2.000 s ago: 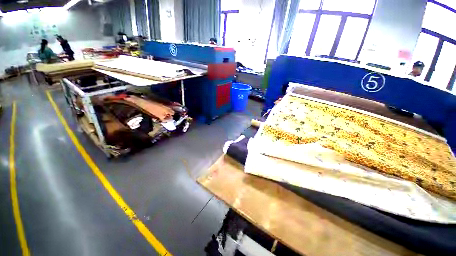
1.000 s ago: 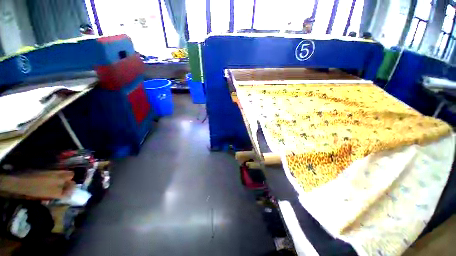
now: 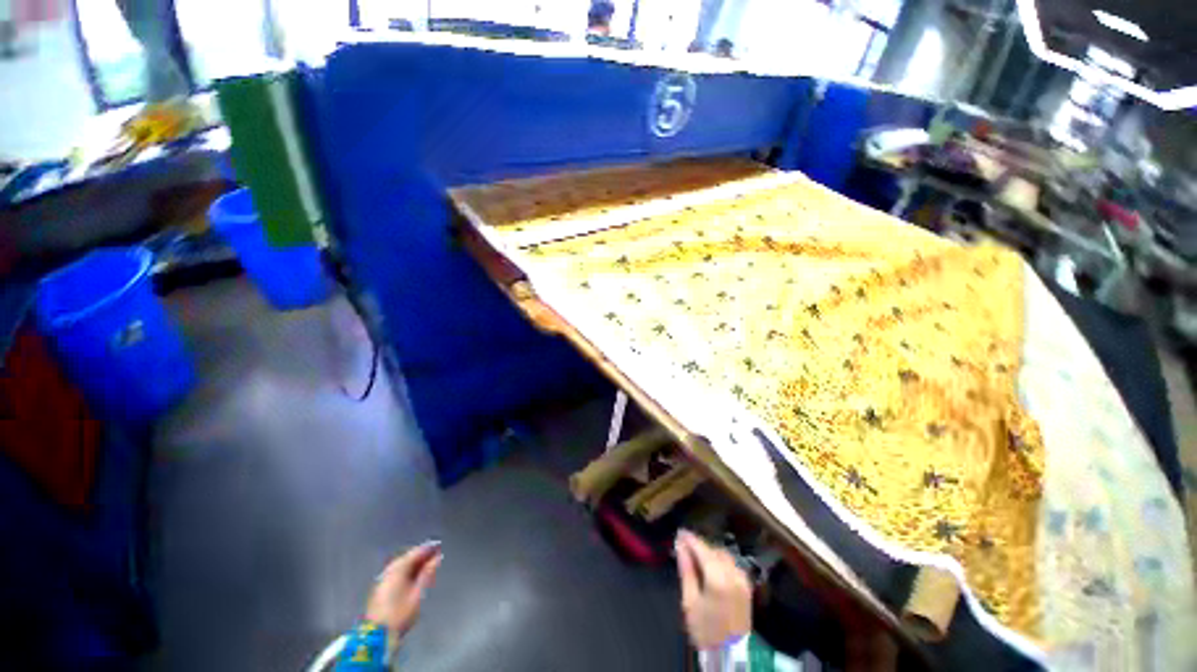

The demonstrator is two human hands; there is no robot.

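The yellow-orange leopard-print fabric (image 3: 840, 315) with small dark palm motifs lies on the table beside the blue press. Its near right part is folded back, showing the pale underside (image 3: 1103, 486). A dark sheet (image 3: 1122, 348) shows beyond and below it. A white strip (image 3: 643, 210) crosses the print near the press. My left hand (image 3: 400, 591) is low in the picture, over the floor, fingers loosely curled, with nothing seen in it. My right hand (image 3: 715, 591) is by the table's side, apart from the fabric, loosely curled and without a visible object.
The blue press (image 3: 551, 118) marked 5 stands across the far end. Blue bins (image 3: 118, 335) stand at the left. Cardboard tubes (image 3: 643, 479) stick out under the wooden table edge (image 3: 597, 355). Another tube (image 3: 929, 601) lies at the fabric's near corner. A person's head (image 3: 600, 16) shows beyond the press.
The view has turned right and come closer to press 5 and the fabric's left side. Both my hands have come into view at the bottom. Press 6 has left the picture.
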